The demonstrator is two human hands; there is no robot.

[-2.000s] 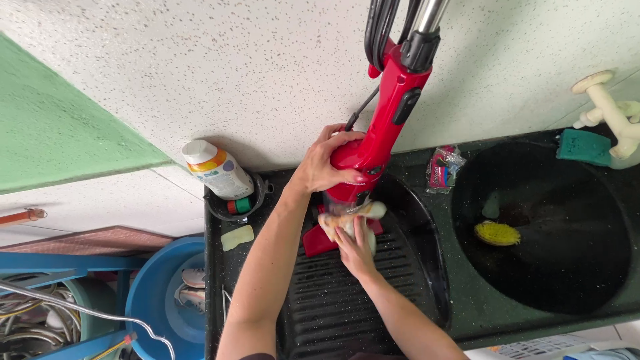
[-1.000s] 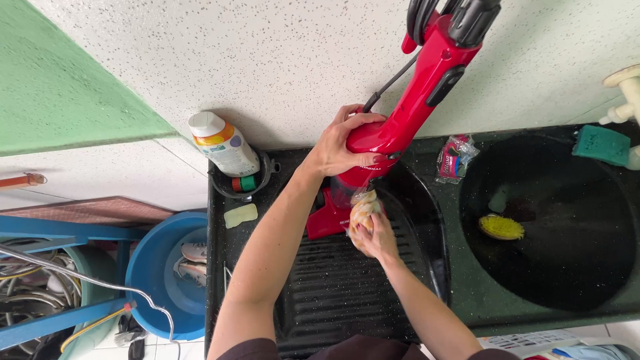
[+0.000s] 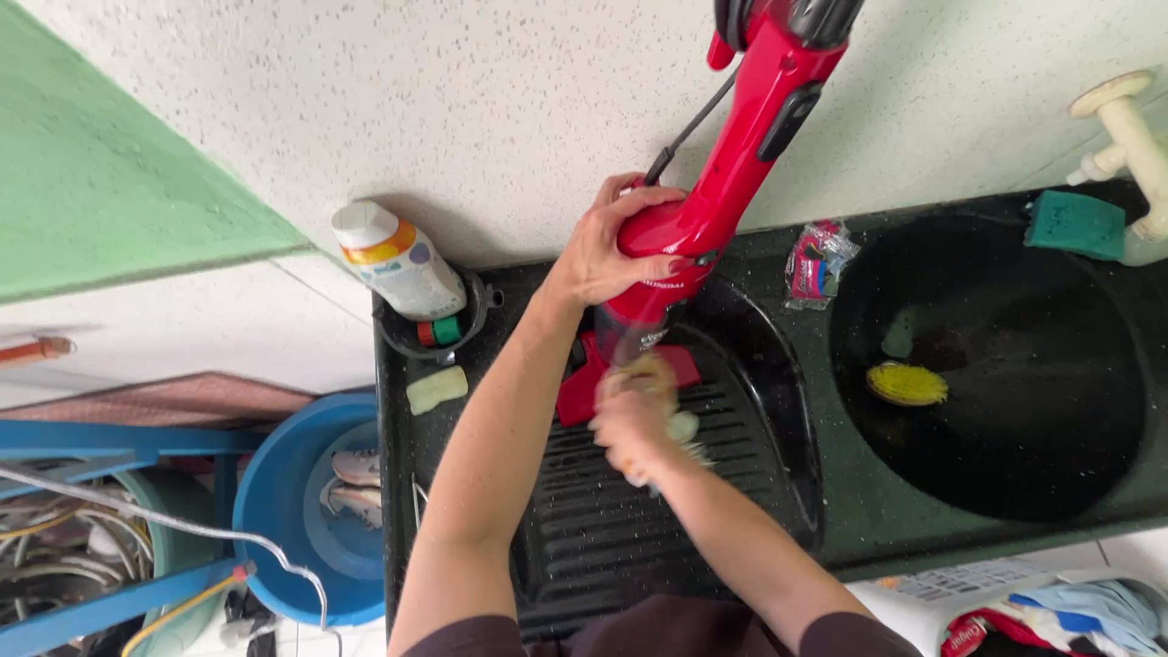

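A red upright stick vacuum cleaner (image 3: 730,173) leans over the ribbed washboard basin (image 3: 630,529), its red floor head (image 3: 680,365) resting on the ribs. My left hand (image 3: 607,246) grips the rounded red body from the wall side, thumb across its front. Blurred by motion, my right hand (image 3: 634,429) holds a crumpled pale and yellowish cloth (image 3: 652,374) against or close to the lower, darker part of the body, just above the floor head. Part of the cloth hangs out beside the fingers; the blur hides its exact contact.
Left are a white bottle (image 3: 401,260) in a dark holder, a pale soap piece (image 3: 437,391) and a blue tub (image 3: 310,511) holding shoes. Right, the round black basin (image 3: 995,438) contains a yellow-bristled brush (image 3: 906,384); a green sponge (image 3: 1077,224), plastic packet (image 3: 815,265) and faucet (image 3: 1127,137) are nearby.
My right hand has kept moving the cloth around the lower body of the vacuum cleaner. My left hand stays on the red body. The vacuum cleaner's handle leans farther right than two seconds ago.
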